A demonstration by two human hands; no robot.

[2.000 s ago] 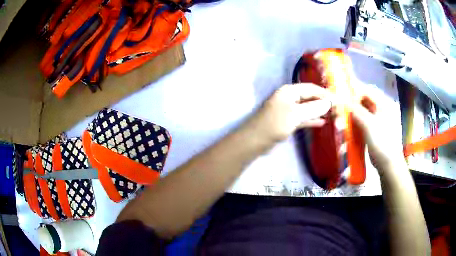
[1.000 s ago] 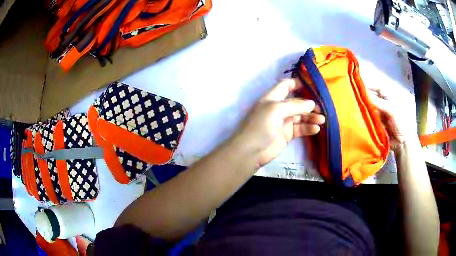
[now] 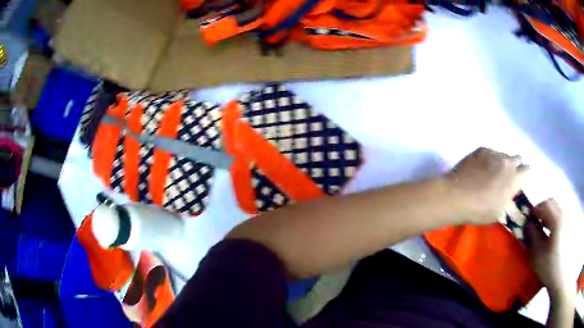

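A part-sewn orange pouch (image 3: 483, 256) lies at the lower right near the table's front edge, with a bit of navy and cream print showing between my hands. My left hand (image 3: 490, 182) is closed on the pouch's upper edge. My right hand (image 3: 549, 240) holds its right side, with the fingers at the printed part. The picture is blurred, and my hands hide much of the pouch's top.
A stack of printed panels with orange bands (image 3: 179, 150) lies at the left under a grey band. Behind it is a cardboard carton (image 3: 288, 66) with orange gussets (image 3: 365, 29). A white thread cone (image 3: 150, 227) lies at the lower left. More orange pieces (image 3: 557, 32) are at the upper right.
The view has swung left, so the sewing machine is out of frame. The pouch has turned, its navy zipper is no longer seen and print now shows. My left hand has closed on its edge.
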